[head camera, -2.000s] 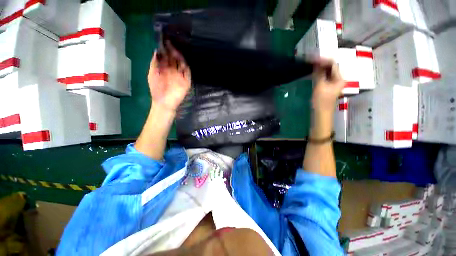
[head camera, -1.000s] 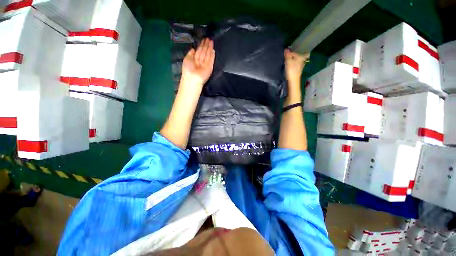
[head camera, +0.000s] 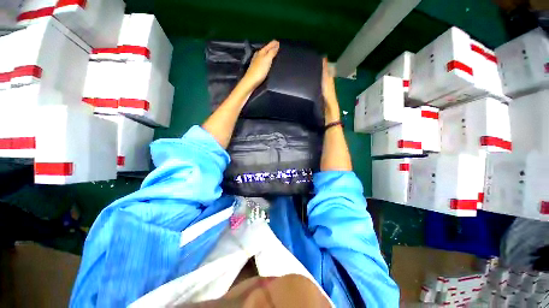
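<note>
A black packed mailer [head camera: 293,81] with a box-shaped bulge lies on the pile of flat black mailers [head camera: 274,150] in front of me. The pile's near edge has a line of small white marks. My left hand [head camera: 262,65] presses flat on the parcel's left side, fingers pointing away from me. My right hand [head camera: 328,90] is against its right side, seen edge-on, with its fingers partly hidden. More black plastic shows to the left of the parcel.
White cartons with red bands are stacked on the left [head camera: 75,144] and right [head camera: 448,180] of the green bench [head camera: 192,78]. A pale post [head camera: 379,36] rises at the back right. Many small cartons [head camera: 460,289] and a dark blue shape [head camera: 457,231] are at lower right.
The loose black plastic held up between my hands is now down, tight around a box shape. My left hand has moved right onto the parcel, and my right hand has moved inward against its side.
</note>
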